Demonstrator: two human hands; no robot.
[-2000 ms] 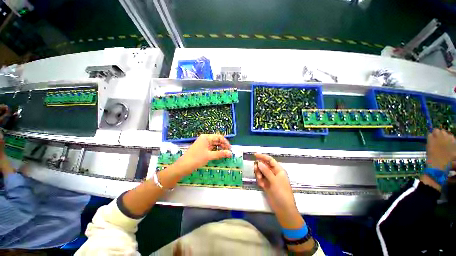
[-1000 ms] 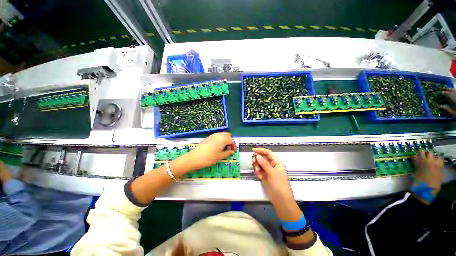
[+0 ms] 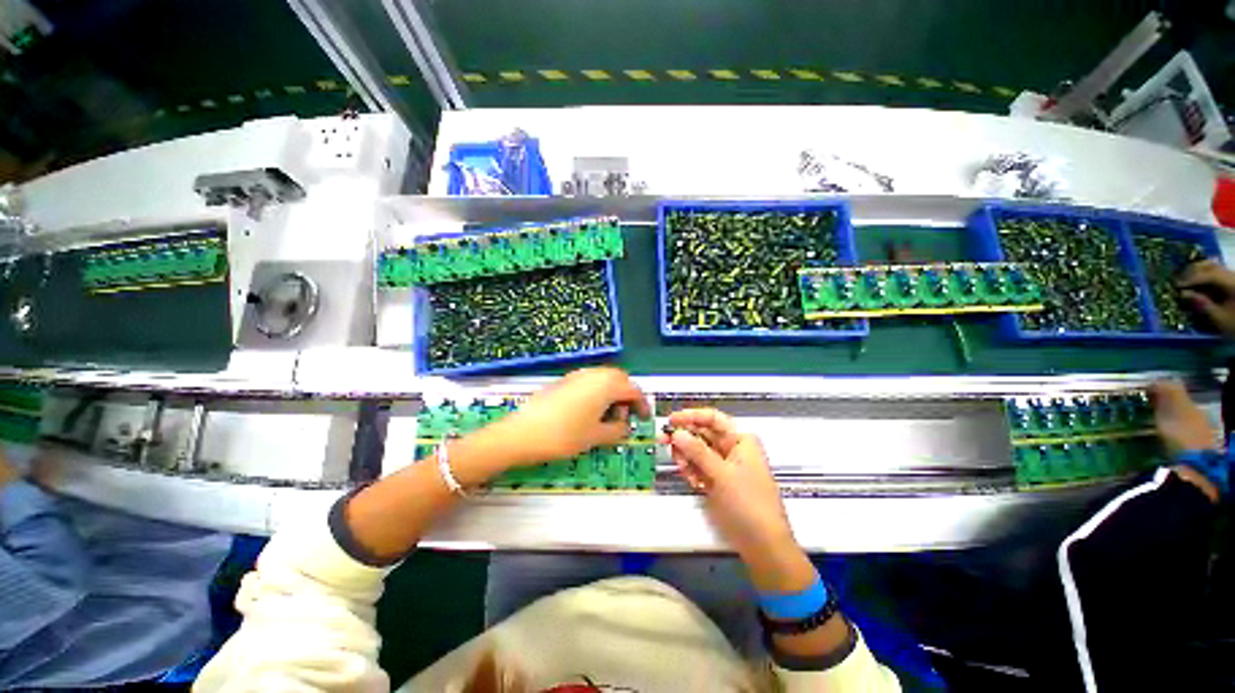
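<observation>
A green PCB panel (image 3: 576, 470) lies on the conveyor rails (image 3: 840, 474) in front of me. My left hand (image 3: 596, 410) is over the panel's right part, fingers curled down; whether it holds a part is hidden. My right hand (image 3: 718, 460) is at the panel's right end, thumb and finger pinched on a tiny dark component (image 3: 668, 429). The hands are close together. Behind them are two blue component bins, the left bin (image 3: 522, 325) and the middle bin (image 3: 752, 268), filled with small dark and yellow-green parts. Another PCB panel (image 3: 501, 253) lies across the left bin's back edge.
A PCB panel (image 3: 921, 288) bridges the middle bin and the right bins (image 3: 1063, 271). At right, a neighbour's hand (image 3: 1205, 295) reaches into a bin, beside a panel (image 3: 1084, 440) on the rails. A small blue box (image 3: 499, 169), bracket (image 3: 603, 177) and handwheel (image 3: 285, 305) stand farther back and left.
My right hand has moved left, closer to my left hand and the panel's end. The neighbour's hand at right has left the panel's middle. The view has shifted slightly.
</observation>
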